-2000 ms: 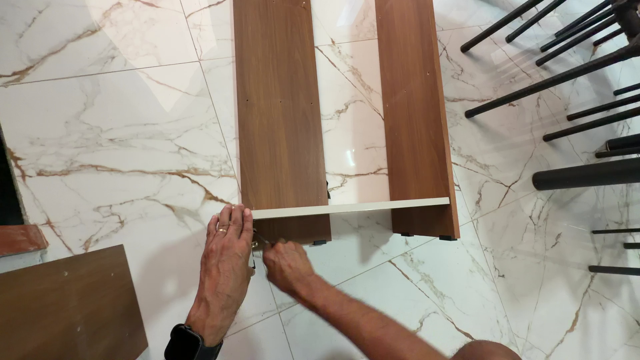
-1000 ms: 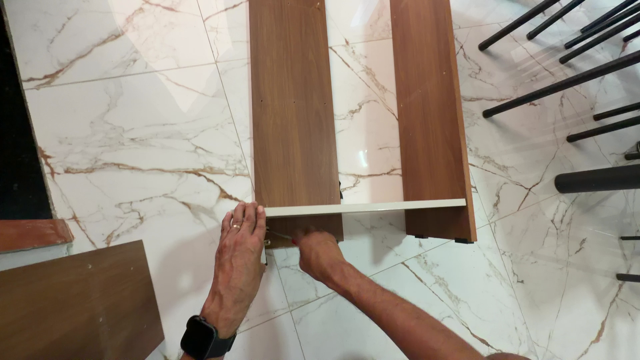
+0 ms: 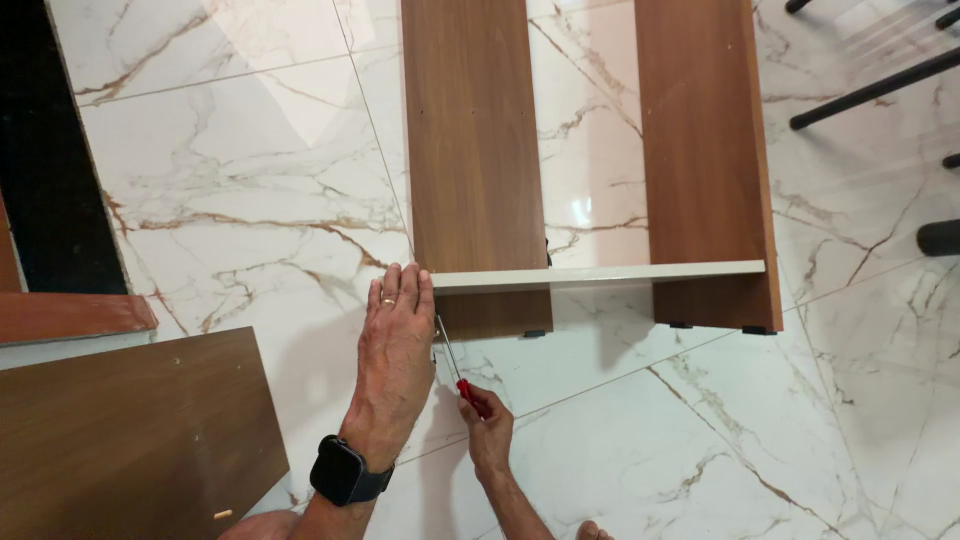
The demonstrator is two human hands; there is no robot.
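My left hand (image 3: 397, 337), with a ring and a black watch, lies flat over the left end of a narrow white-edged crosspiece (image 3: 600, 274). That crosspiece spans two long brown wood-grain panels, the left one (image 3: 476, 150) and the right one (image 3: 701, 150). In my right hand (image 3: 489, 431) is a screwdriver (image 3: 463, 388) with a red handle. Its thin shaft points up and left to the left panel's lower end, just below the crosspiece and beside my left fingers. Whether the tip sits in a screw cannot be told.
A loose brown panel (image 3: 135, 435) lies at the lower left, with a small wooden dowel (image 3: 223, 514) on it. Above it are a reddish-brown edge (image 3: 75, 316) and a black surface (image 3: 60, 150). Black metal legs (image 3: 870, 90) stand at the right. Part of a foot shows at the bottom.
My right hand has moved down, away from the crosspiece, and the screwdriver's red handle and shaft now show. My left hand stays at the crosspiece's left end.
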